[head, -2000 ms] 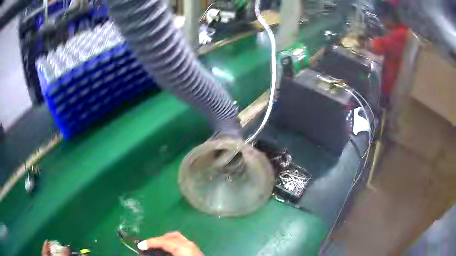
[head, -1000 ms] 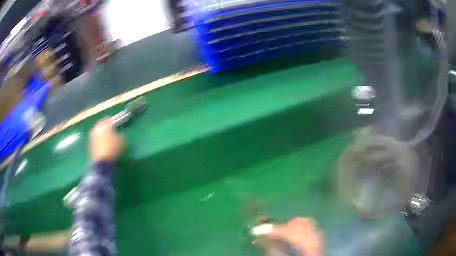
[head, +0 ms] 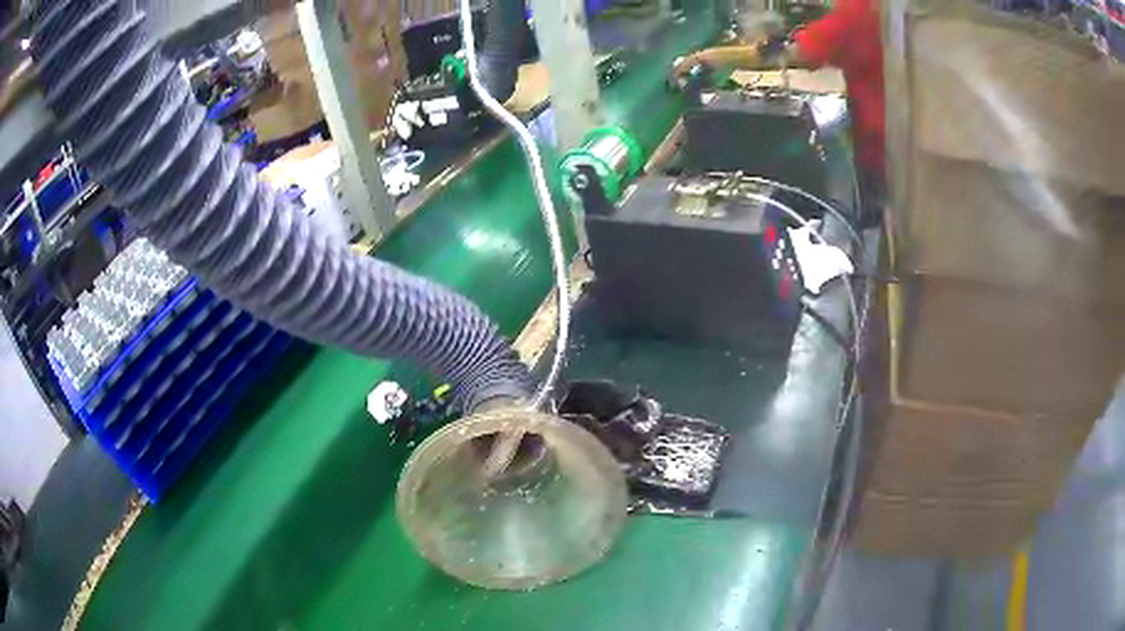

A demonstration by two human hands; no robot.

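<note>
Neither of my hands is in the picture. Nearest in front of me is the cloudy clear funnel (head: 512,499) of the fume extractor, above the green mat, with a thick grey ribbed hose (head: 284,265) running up to the left. A small white unit (head: 386,402) with dark and yellow-green parts lies on the green belt (head: 296,444), just left behind the funnel; the funnel partly hides its parts. A black tray (head: 685,459) filled with silvery bits sits right of the funnel.
Stacked blue trays (head: 160,382) stand at the left. A black box (head: 691,265) with a green-and-silver spool (head: 605,163) stands behind the scrap tray. A pale cable (head: 549,210) hangs down to the funnel. Cardboard boxes (head: 987,308) stack at right. A person's red sleeve (head: 845,49) shows at the back.
The view has swung back right. Both my hands, seen one second ago with the left reaching over the belt, have left the picture. The white unit now shows behind the funnel.
</note>
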